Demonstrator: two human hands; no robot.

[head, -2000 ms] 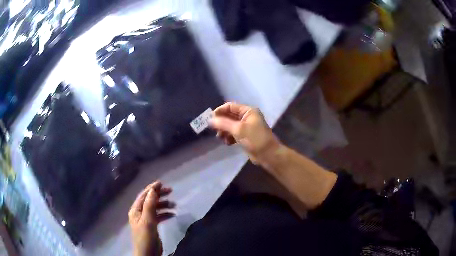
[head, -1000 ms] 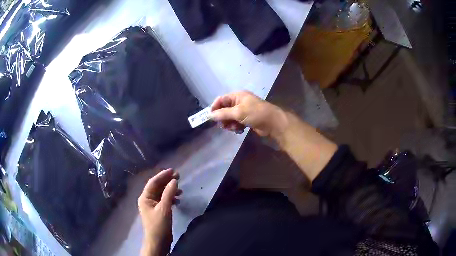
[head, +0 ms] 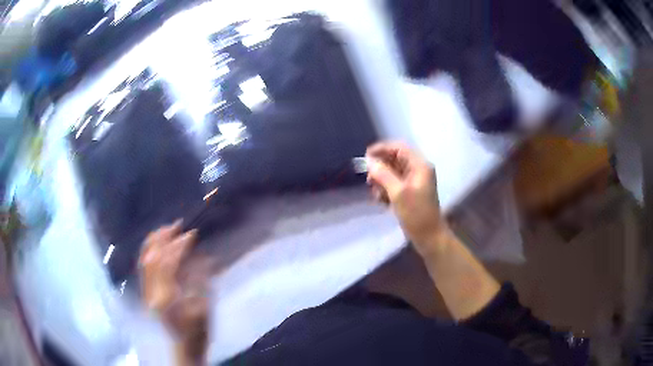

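My right hand point(head: 402, 187) pinches a small white sticker point(head: 360, 164) between thumb and fingers, just over the near right corner of a packed garment point(head: 308, 107). That garment is a dark rectangle under glossy clear film with bright glints. A second packed garment point(head: 136, 164) lies to its left, also dark and shiny. My left hand point(head: 175, 275) is blurred over the near edge of the left packed garment. Its fingers look loosely bent, and I cannot tell whether it holds anything. The print on the sticker is too blurred to read.
The packed garments lie on a white table point(head: 322, 243). Unbagged dark garments point(head: 483, 86) lie at the far right with a sleeve hanging toward me. A yellow-orange sack point(head: 562, 171) stands beyond the table's right edge. A blue bundle point(head: 46, 71) is blurred at the far left.
The view has swung, so the table and garments appear further right. My right hand still holds the sticker. My left hand has moved left, over the near edge of the left packed garment.
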